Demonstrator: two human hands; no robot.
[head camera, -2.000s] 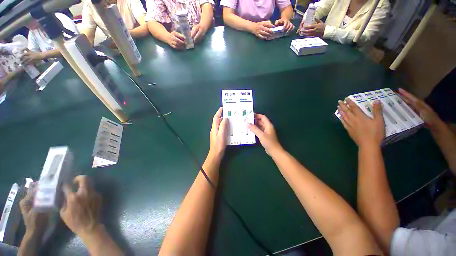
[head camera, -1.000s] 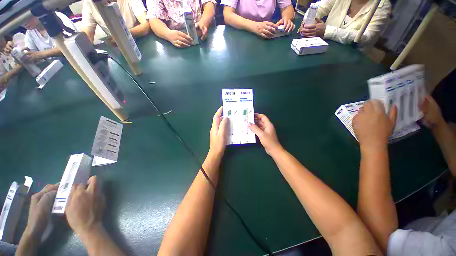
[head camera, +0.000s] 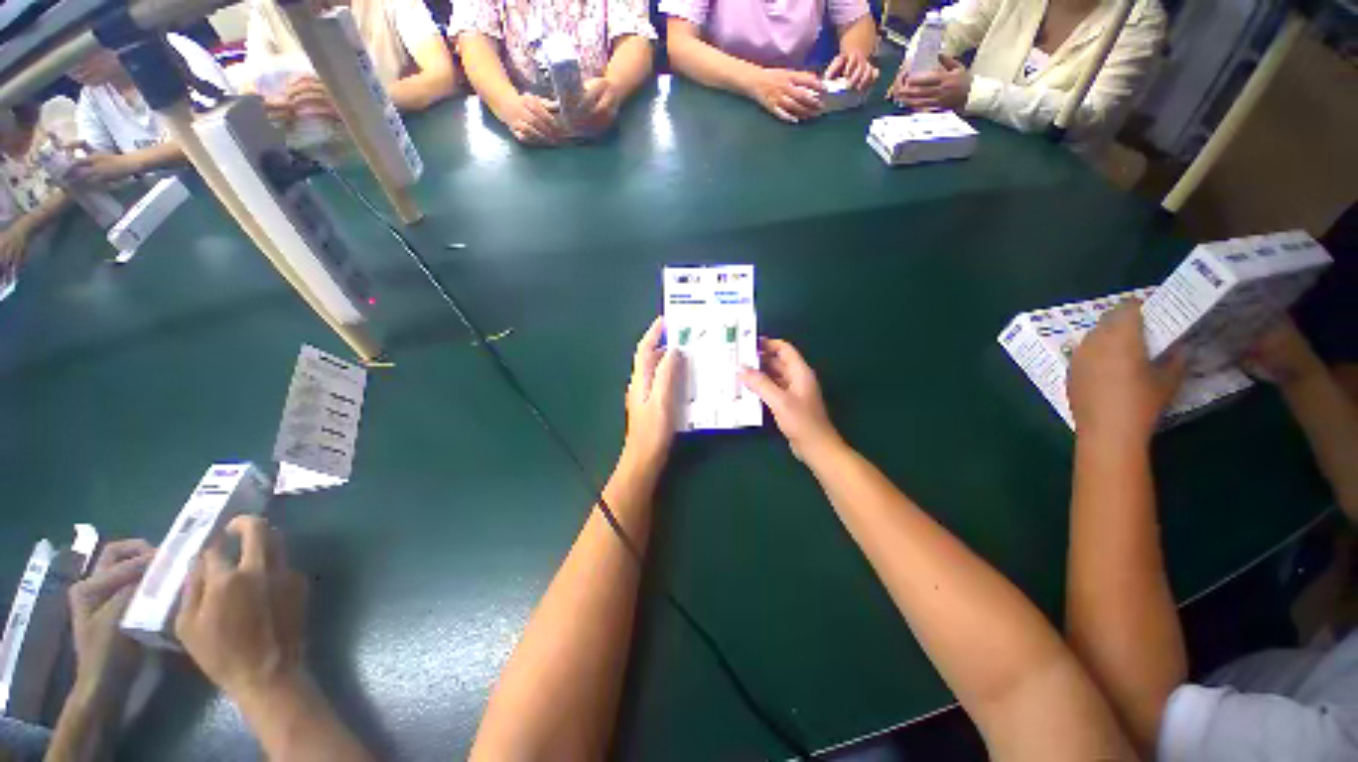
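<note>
Two slim white cartons (head camera: 709, 335) lie edge to edge, with dark blue heading print and small green pictures, in the middle of the view. My left hand (head camera: 651, 390) holds their left side, with the thumb on the front face. My right hand (head camera: 792, 398) holds their right side, with the thumb on the front. The cartons' printed faces point up. Their undersides are hidden.
A black cable (head camera: 514, 390) crosses the green bench (head camera: 521, 655) and my left forearm. A printed sheet (head camera: 320, 417) lies left. Rack posts (head camera: 283, 223) rise upper left. A neighbour at right holds a carton group (head camera: 1233, 290) over more cartons. A left neighbour handles a carton (head camera: 191, 548). People sit opposite.
My hands and the two cartons have stayed almost still. The right neighbour has lifted a carton group off the others and tilted it. The left neighbour's carton has been lowered and turned.
</note>
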